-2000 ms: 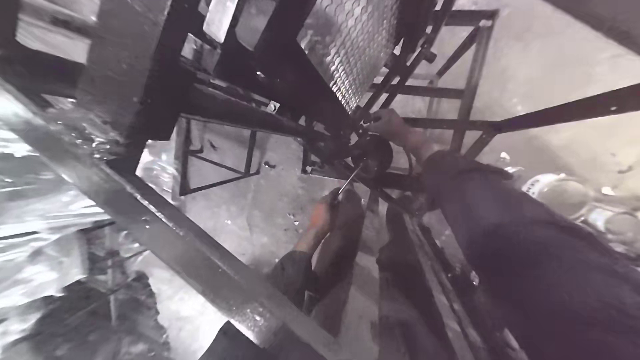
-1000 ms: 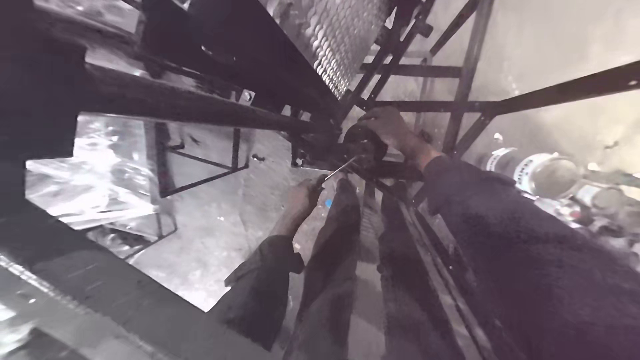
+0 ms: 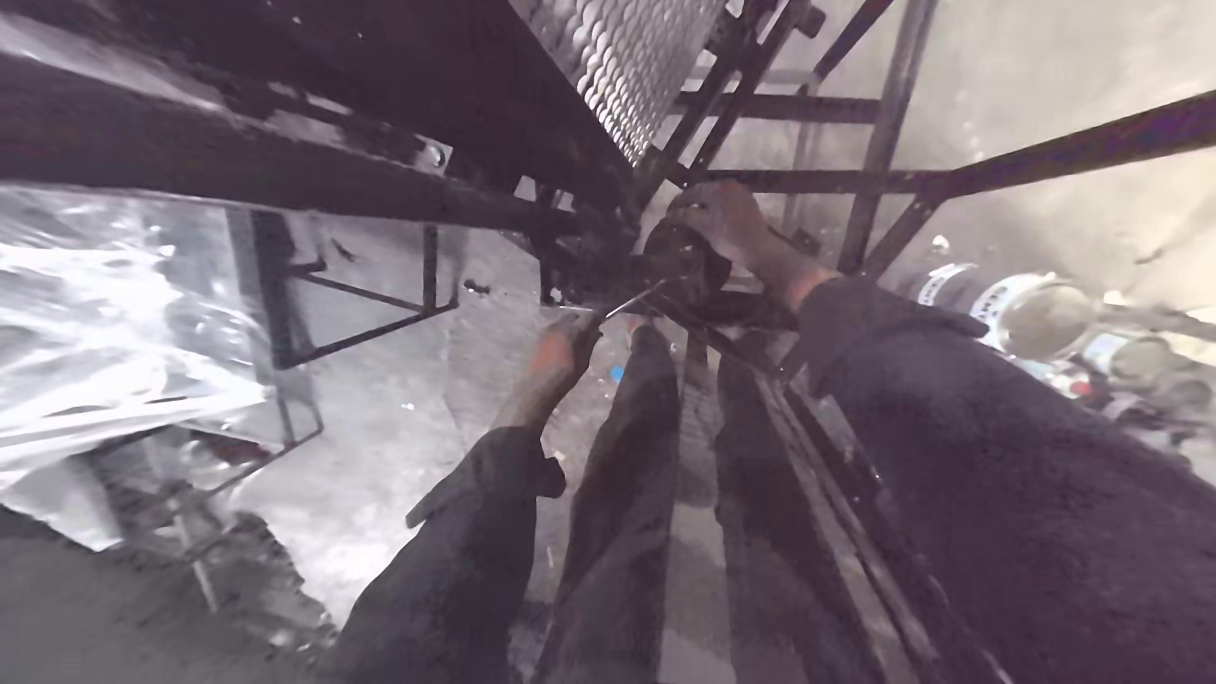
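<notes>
My left hand [image 3: 562, 353] is closed around a thin metal rod-like tool [image 3: 635, 300], perhaps a screwdriver. The tool's far end reaches a dark round part [image 3: 686, 258] low on the metal frame. Over the top of that part lies my right hand [image 3: 724, 217], its fingers curled around the upper edge. Whether the tool's tip touches the part cannot be told. An expanded metal mesh panel [image 3: 627, 66] rises just above my hands, beside a dark steel beam [image 3: 313, 161].
Dark steel bars [image 3: 1073, 142] cross at the right. Cylindrical containers with printed bands [image 3: 1031, 313] lie on the floor at the right. Crumpled clear plastic sheeting [image 3: 114, 323] is at the left, near a thin metal stand [image 3: 366, 334]. My legs [image 3: 627, 494] are below my hands.
The view has shifted nearer to the mesh and the beam. My right hand has come to lie over the top of the round part, while my left hand keeps hold of the tool.
</notes>
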